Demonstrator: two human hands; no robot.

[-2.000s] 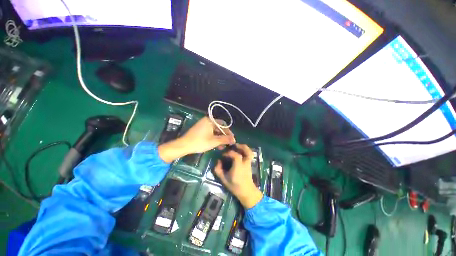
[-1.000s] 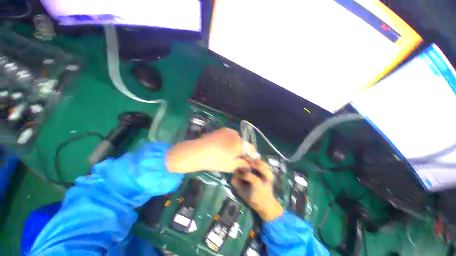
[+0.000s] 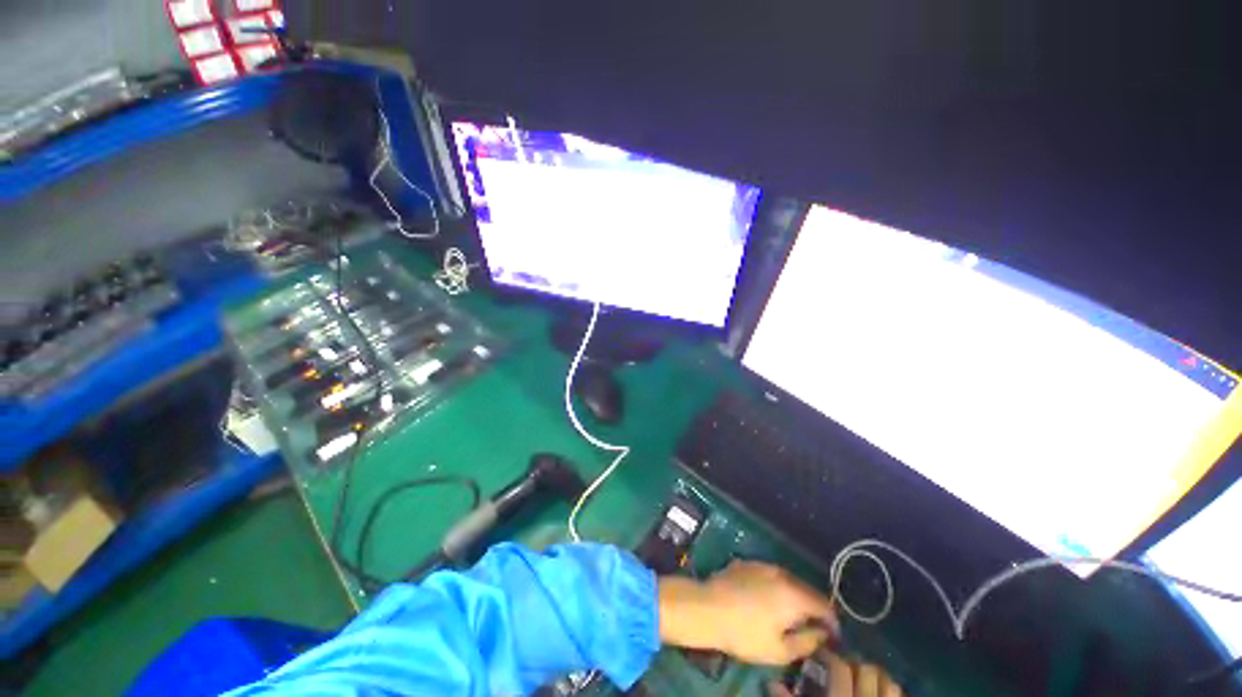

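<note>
My left hand (image 3: 752,613) is at the lower right of centre, fingers bent together on the end of a thin white cable (image 3: 958,613), which loops beside it. My right hand (image 3: 855,679) is just below and to the right, cut off by the bottom edge. Its fingers are around a dark handheld terminal (image 3: 809,675), of which only a small part shows. The two hands nearly touch. Whether the cable's plug is in the terminal cannot be seen. Another black terminal (image 3: 677,527) with a white label lies beyond my left wrist.
A clear tray of dark units (image 3: 375,354) lies at the bench's left end. A barcode scanner (image 3: 511,507) with a black cord, a mouse (image 3: 599,396) and a second white cable (image 3: 575,395) lie nearer. Keyboard (image 3: 804,463) and monitors (image 3: 613,225) stand behind. Blue shelving (image 3: 150,136) is left.
The view has swung left and up, bringing the left tray and shelving into view. Both hands now appear lower, the right one mostly out of the picture. They remain together at the terminal.
</note>
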